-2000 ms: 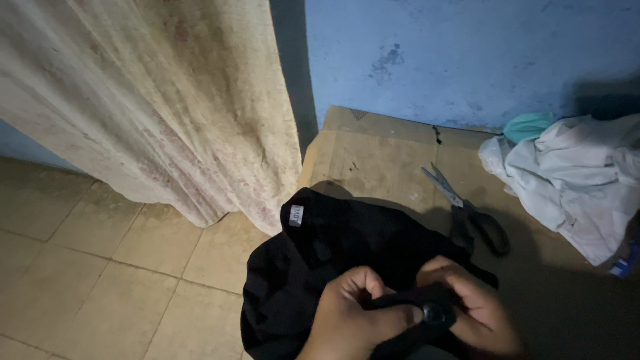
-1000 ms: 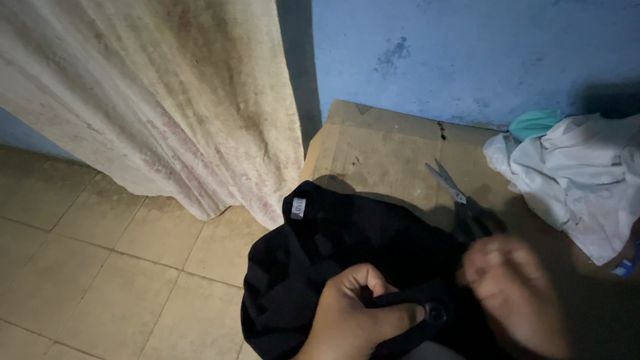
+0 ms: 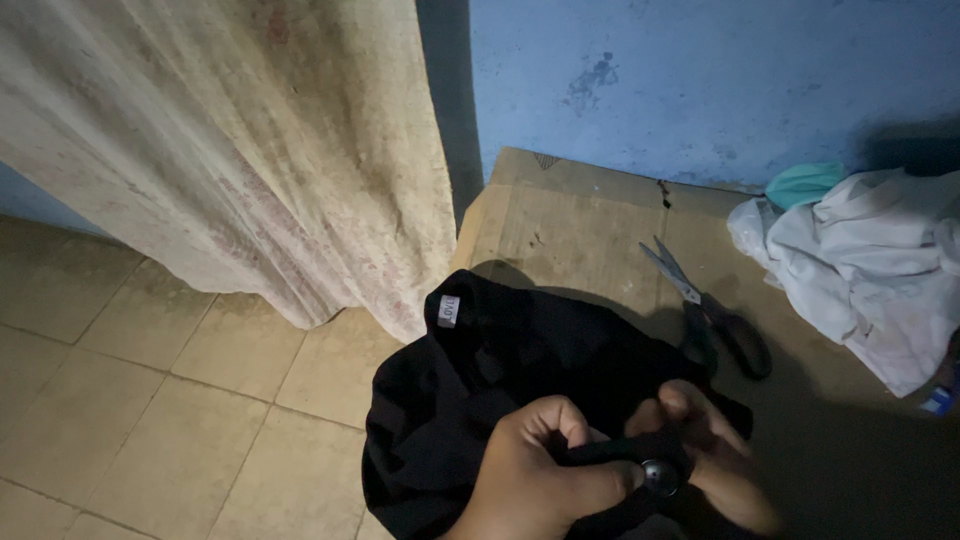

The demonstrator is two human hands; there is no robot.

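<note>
A black garment (image 3: 525, 337) with a small white label (image 3: 448, 311) lies bunched over the edge of a cardboard sheet. My left hand (image 3: 547, 465) pinches a fold of it between thumb and fingers, beside a round dark shiny button (image 3: 660, 478). On the other side of the button, my right hand (image 3: 705, 450) is at the same fold with its fingers bent; it is slightly blurred, and whether it grips the cloth cannot be told. Scissors (image 3: 694, 296) with dark handles lie on the cardboard beyond the garment, blades apart.
The cardboard sheet (image 3: 577, 232) meets a blue wall (image 3: 675, 82). A white cloth (image 3: 862, 247) and a turquoise item (image 3: 804, 184) lie at the right, near a small blue-and-white object (image 3: 937, 401). A stained curtain (image 3: 322, 150) hangs at the left above floor tiles (image 3: 187, 427).
My right hand was at the button two seconds ago, was lifted off to the right one second ago, and is now back beside the button. My left hand has kept its pinch on the fold.
</note>
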